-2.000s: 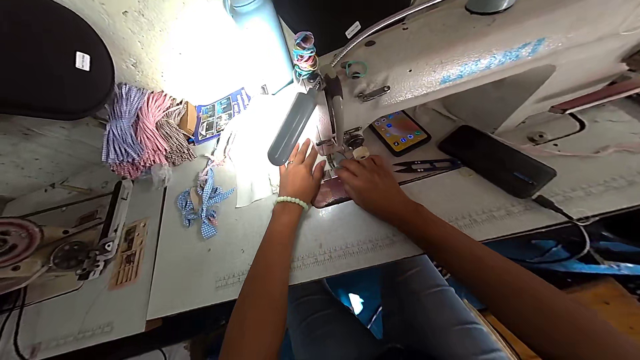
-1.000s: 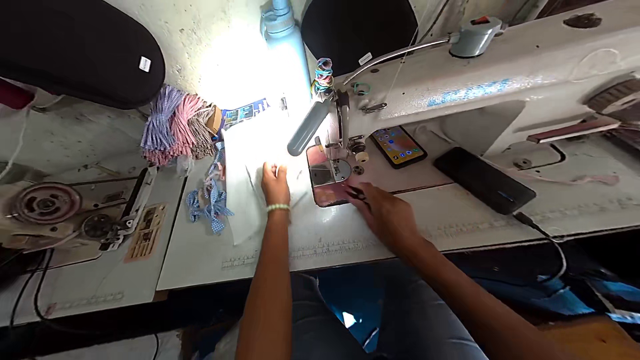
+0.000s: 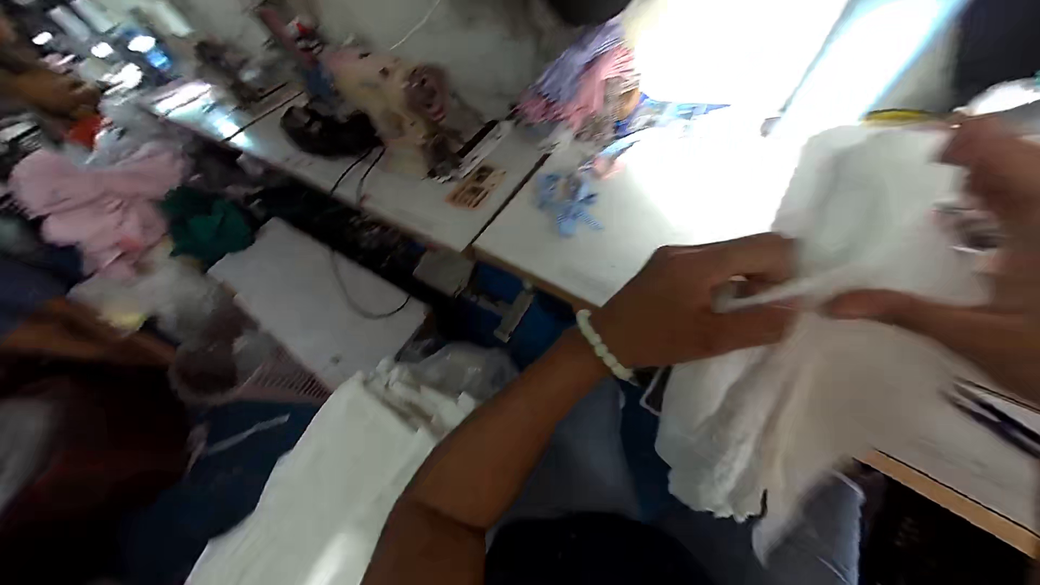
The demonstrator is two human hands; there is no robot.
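A white cloth piece [image 3: 845,357] is held up at the right, blurred, with its lower folds hanging over the table's front edge. My left hand [image 3: 707,301], with a pale beaded bracelet at the wrist, pinches the cloth's edge between thumb and fingers. Close by on the right, my right hand [image 3: 926,305] also grips the cloth; part of it is blurred. Behind the cloth the sewing machine is mostly hidden. A stack of white cloth [image 3: 349,479] lies low, left of my left forearm.
Blue checked scraps [image 3: 569,201] and bundles of coloured strips [image 3: 589,81] lie on the white table [image 3: 642,252]. Another sewing machine [image 3: 406,97] stands left. Pink cloth [image 3: 97,195], green cloth [image 3: 207,226] and a person's arm [image 3: 81,333] are at the far left.
The view has swung left. My hands have left the machine bed and now hold white cloth raised between them. The stack of white cloth and the neighbouring work area have come into view.
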